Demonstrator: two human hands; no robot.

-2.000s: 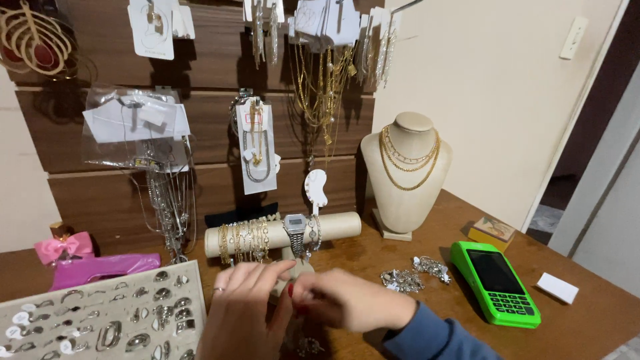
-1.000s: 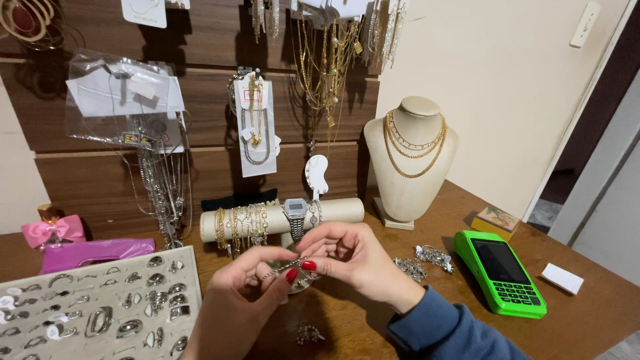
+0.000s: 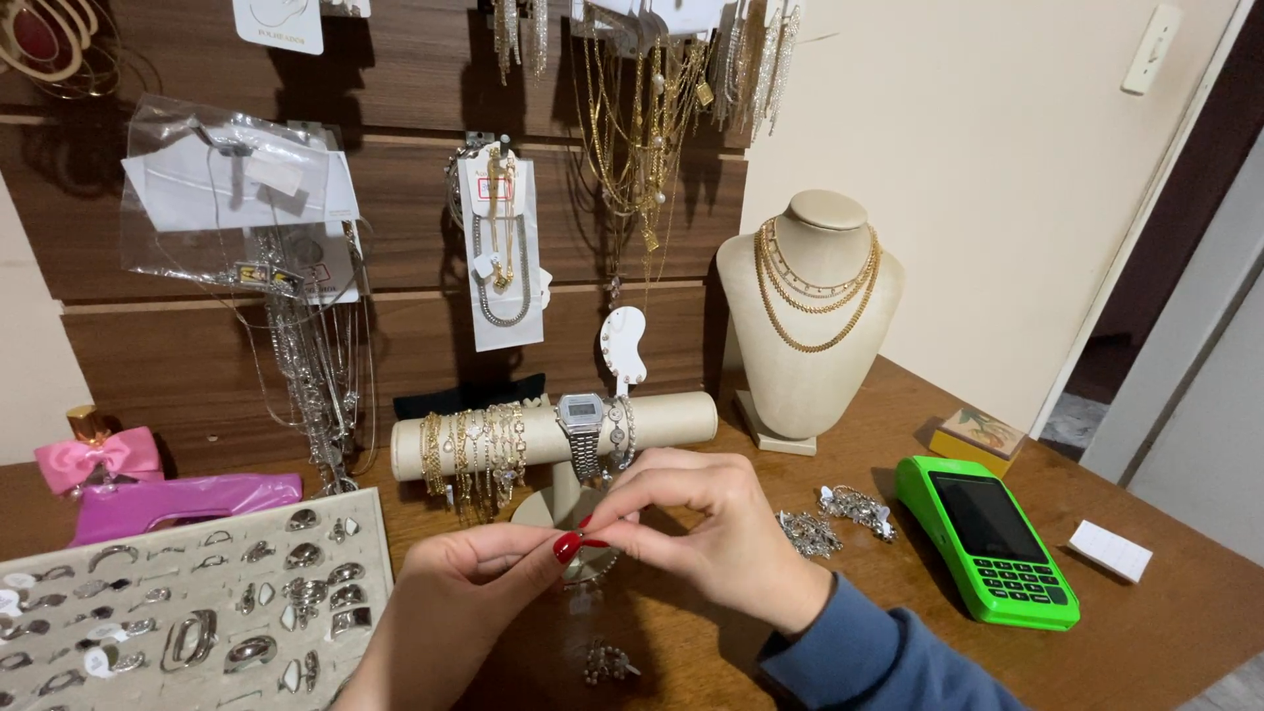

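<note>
My left hand (image 3: pixel 474 592) and my right hand (image 3: pixel 701 533) meet at the fingertips, pinching a thin silver-coloured chain or bracelet (image 3: pixel 581 585) that is mostly hidden by the fingers. Behind them stands a beige bracelet bar (image 3: pixel 671 419) on a round foot. It carries gold-coloured bracelets (image 3: pixel 474 444) on the left, a silver digital watch (image 3: pixel 581 430) right of its middle, and silver bracelets (image 3: pixel 622 433) beside the watch. A small silver bracelet heap (image 3: pixel 607 662) lies on the wooden table below my hands. More silver jewellery (image 3: pixel 810 533) lies right of my right hand.
A ring tray (image 3: pixel 197 632) fills the lower left, near a purple pouch (image 3: pixel 188 504) and a pink bow (image 3: pixel 97 459). At right are a necklace bust (image 3: pixel 810 375), a green card terminal (image 3: pixel 987 543), a small box (image 3: pixel 978 441) and a white card (image 3: pixel 1110 551). Necklaces (image 3: pixel 642 128) hang behind.
My fingers have come closer together on the piece; one second ago they held more of it in view between them. Two seconds ago both hands were blurred in front of the bracelet bar.
</note>
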